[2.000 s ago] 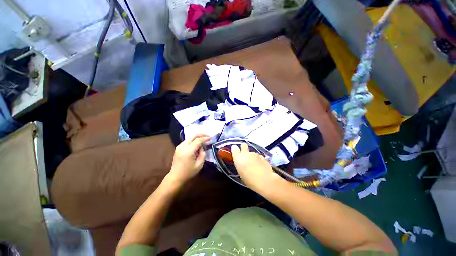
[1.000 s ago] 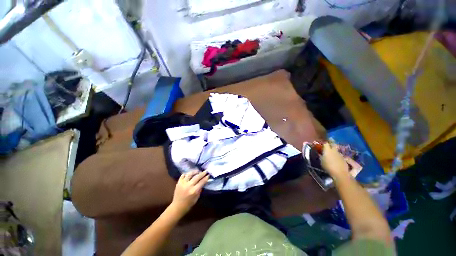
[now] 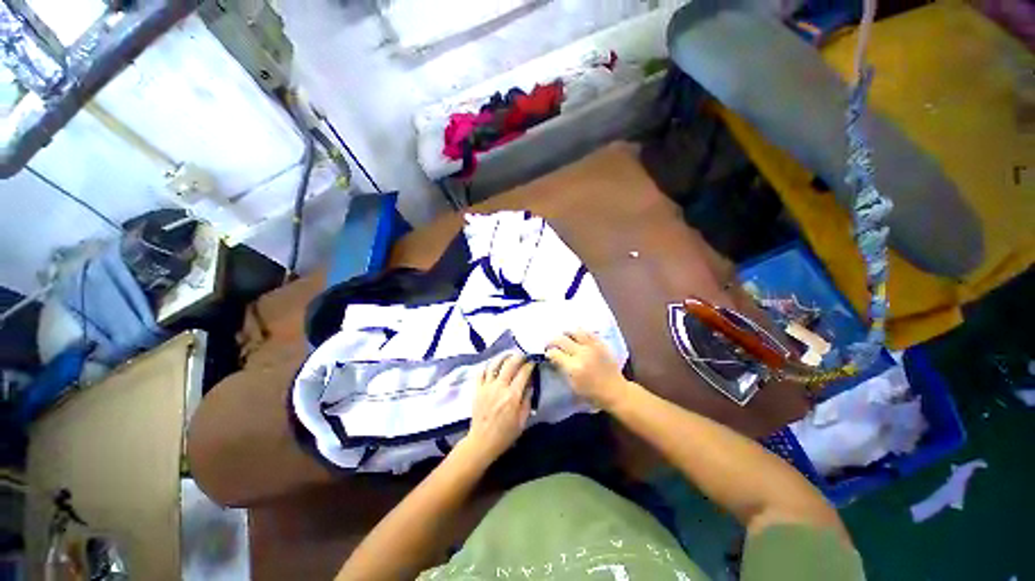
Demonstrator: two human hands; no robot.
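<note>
The garment (image 3: 414, 397), black with white inner panels and dark seam bands, lies inside-up over the padded brown arm (image 3: 244, 437) and the brown table behind it. My left hand (image 3: 503, 397) lies on the garment's white panel near its middle, fingers at a dark seam. My right hand (image 3: 585, 365) is just to the right, its fingertips at the same seam; fingers of both hands seem to pinch the cloth there. The iron (image 3: 732, 346), with an orange-brown handle, rests on the right part of the table with no hand on it.
A rag-wrapped hose (image 3: 872, 227) hangs at the right and runs to the iron. A blue basket (image 3: 948, 437) with white scraps stands right of the table. A blue block (image 3: 361, 236) is at the back left. A grey padded board (image 3: 840, 136) lies over yellow cloth.
My right hand has let go of the iron, now on the table, and moved left to the garment. My left hand has moved right. The garment has shifted left and been rearranged along the padded arm.
</note>
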